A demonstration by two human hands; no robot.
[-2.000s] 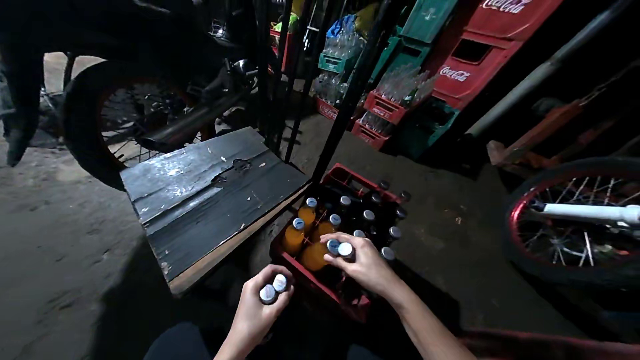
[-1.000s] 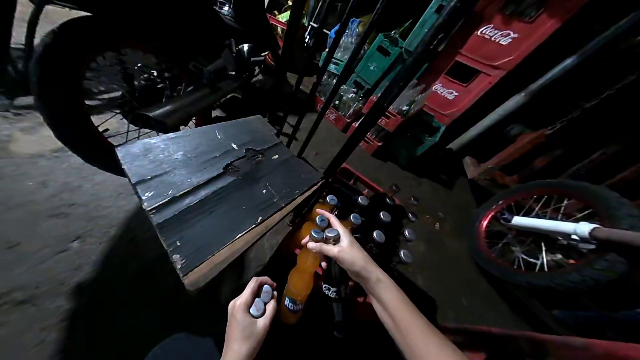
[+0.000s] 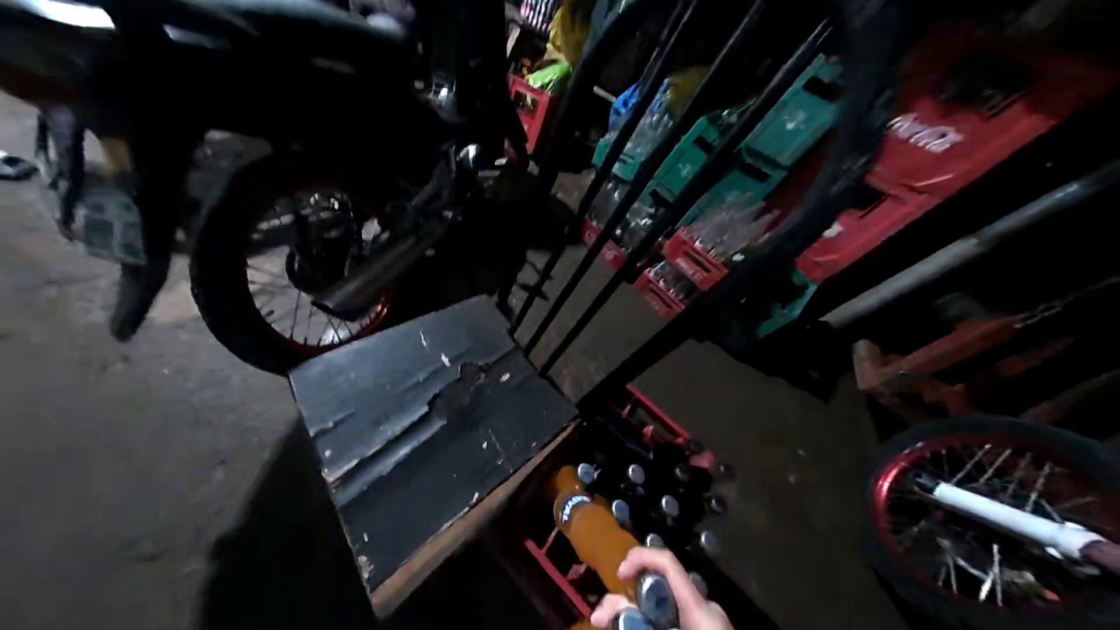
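Note:
My right hand [image 3: 669, 586], at the bottom edge, is closed around the capped necks of two bottles. The body of one, an orange soda bottle [image 3: 599, 538], slants up and left over the near-left part of a red plastic crate [image 3: 560, 577]. The other bottle's body is mostly hidden below the frame. Several dark bottles with metal caps [image 3: 669, 505] stand in the crate beside my hand. My left hand is out of view.
A worn black wooden board [image 3: 437, 420] adjoins the crate on the left. Black metal bars [image 3: 612, 219] rise behind it. A motorcycle wheel [image 3: 297, 262] stands at back left, another wheel [image 3: 997, 516] at right. Red and green crates [image 3: 910, 201] are stacked behind.
The view has shifted, and my left hand, which held two capped bottles, has left it. The orange bottle in my right hand has gone from hanging near upright to slanting over the crate.

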